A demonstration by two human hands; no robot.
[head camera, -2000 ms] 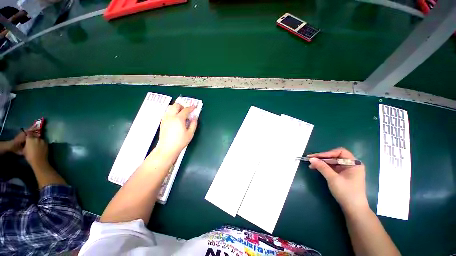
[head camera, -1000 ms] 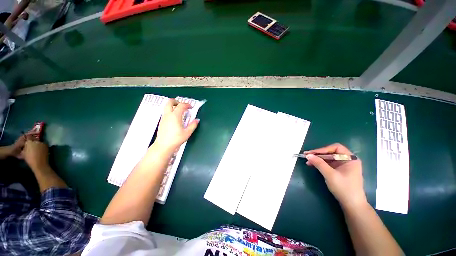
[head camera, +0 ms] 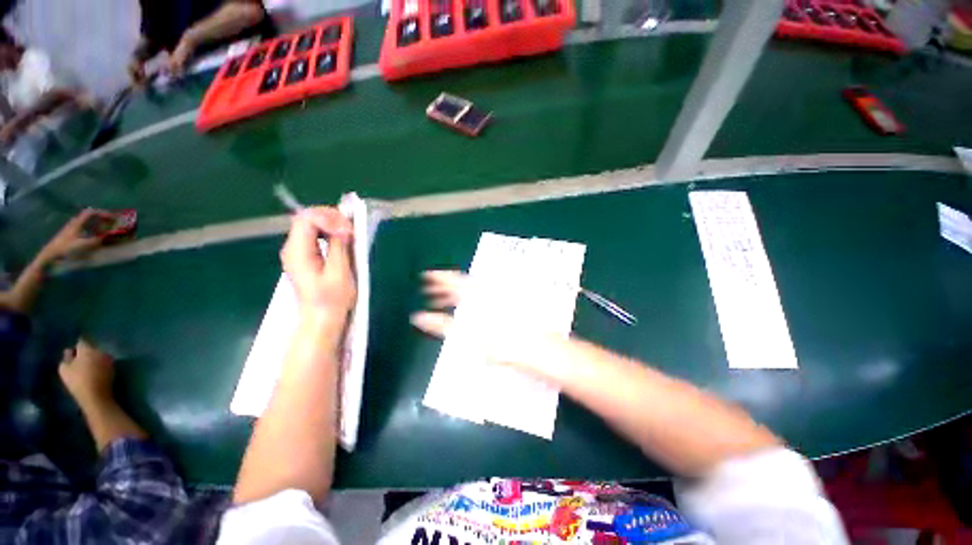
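Note:
My left hand (head camera: pixel 320 256) is pinched at the top of the white sheet stack (head camera: pixel 353 319); a blurred clear strip (head camera: pixel 286 196) sticks out from its fingers. A second white sheet (head camera: pixel 266 351) lies partly under my left forearm. My right hand (head camera: pixel 453 303) is blurred, with fingers apart and no tool in it, over the left edge of the middle white sheets (head camera: pixel 538 282). The tweezers (head camera: pixel 610 306) lie on the green worktop, right of these sheets. A printed adhesive sheet (head camera: pixel 743 279) lies farther right.
Beyond the pale rail (head camera: pixel 533 196), a phone unit (head camera: pixel 459 114) and another red unit (head camera: pixel 874 110) lie on the belt. Red trays (head camera: pixel 476 48) with dark units stand behind. A grey post (head camera: pixel 714 101) rises at the rail. At left, a person's hand (head camera: pixel 80 234) holds a red unit.
My right hand has released the tweezers and moved left over the middle sheets. My left hand has drawn its fingers together at the stack top. The view has shifted, showing more trays.

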